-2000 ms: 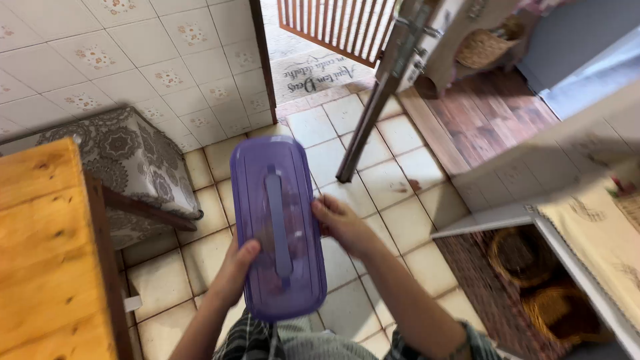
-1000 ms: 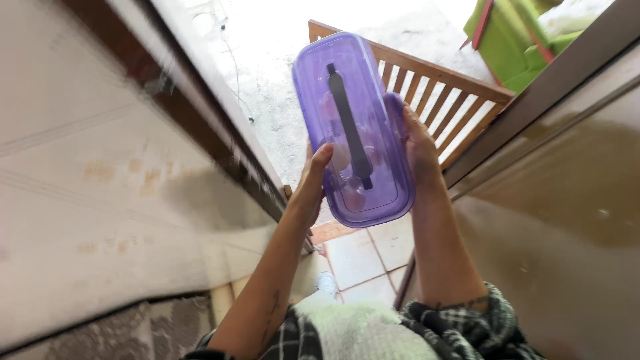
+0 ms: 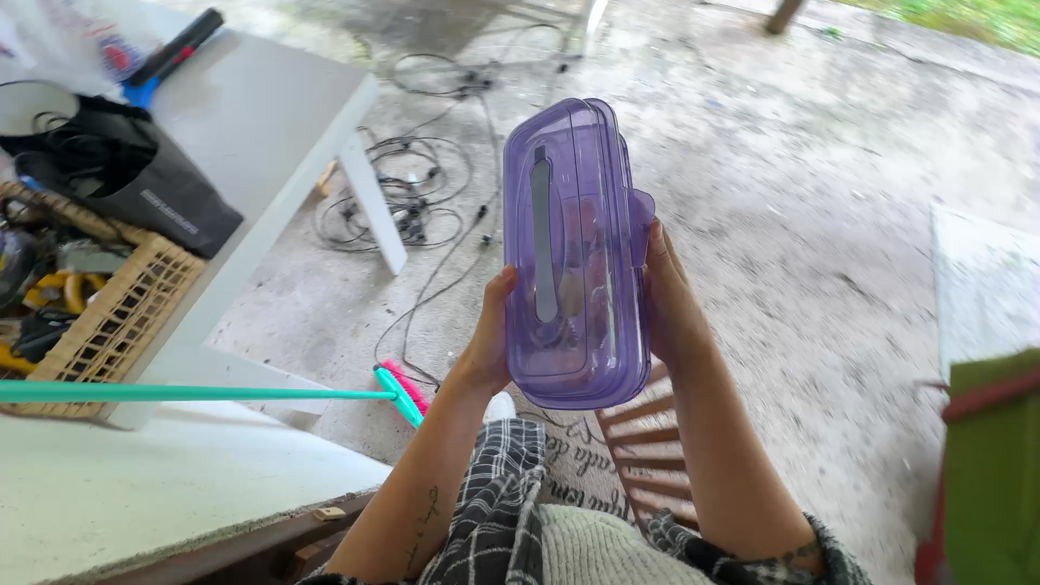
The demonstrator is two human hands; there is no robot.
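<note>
A translucent purple plastic box with a lid (image 3: 577, 268) is held up in front of me, its long side running away from me. A grey carrying handle (image 3: 543, 244) lies along the lid, and blurred shapes show through the plastic. My left hand (image 3: 487, 333) grips the near left side with the thumb near the lid's edge. My right hand (image 3: 673, 301) holds the right side, just beside a purple side latch (image 3: 642, 213). The fingers of both hands are partly hidden by the box.
At left stands a white table (image 3: 268, 89) with a black bag (image 3: 162, 187) and a wicker basket (image 3: 122, 325). Black cables (image 3: 414, 187) lie on the concrete floor. A green broom handle (image 3: 203, 392) crosses at left. A slatted wooden gate (image 3: 650, 447) is below; a green object (image 3: 995, 455) stands right.
I have moved from the tiled room through the doorway onto the concrete outside. Both hands still hold the purple box, which is now turned so more of its right side shows.
</note>
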